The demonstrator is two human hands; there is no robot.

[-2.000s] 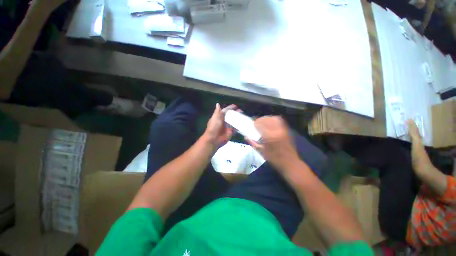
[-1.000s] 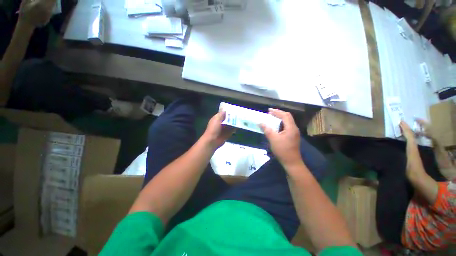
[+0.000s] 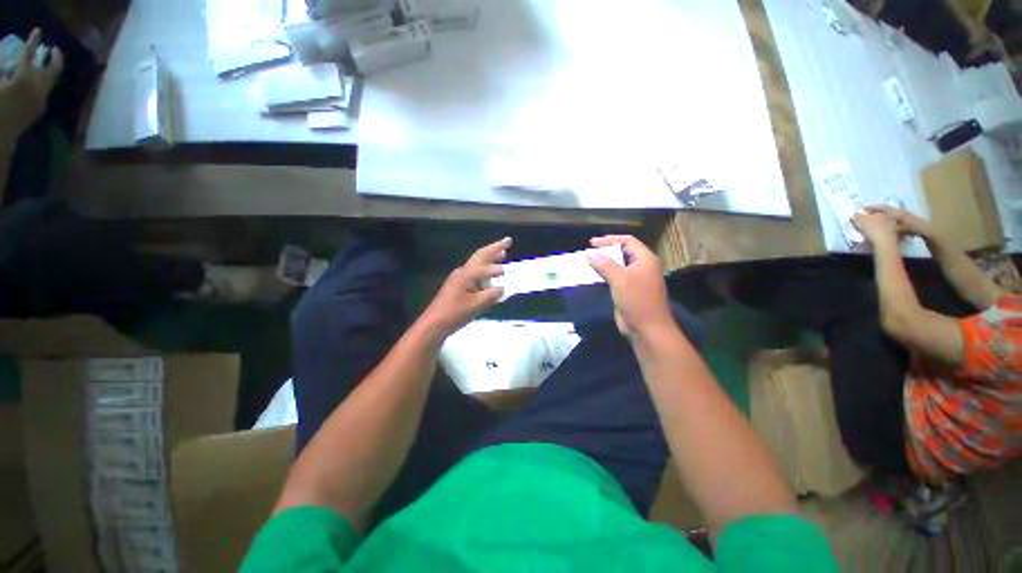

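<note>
A long, narrow white carton (image 3: 551, 272) with faint print and a small green mark is held level above my lap, in front of the table's edge. My left hand (image 3: 468, 288) is at its left end, with thumb and fingers around that end. My right hand (image 3: 637, 280) grips its right end, thumb on the near face. Whether the end flaps are closed is too blurred to tell. A white bag with small dark marks (image 3: 510, 354) lies between my knees.
White-covered table (image 3: 448, 123) ahead holds stacked cartons (image 3: 387, 50), a lone carton (image 3: 154, 103) and a white piece (image 3: 527, 174). An open shipping carton (image 3: 202, 392) with printed boxes stands left. A person in orange (image 3: 975, 369) works at right; another person's hand shows far left.
Since one second ago the view has shifted, so the table appears further left. The carton's right end is now raised slightly, and my left fingers have spread. Earlier, the carton was tilted steeply and blurred.
</note>
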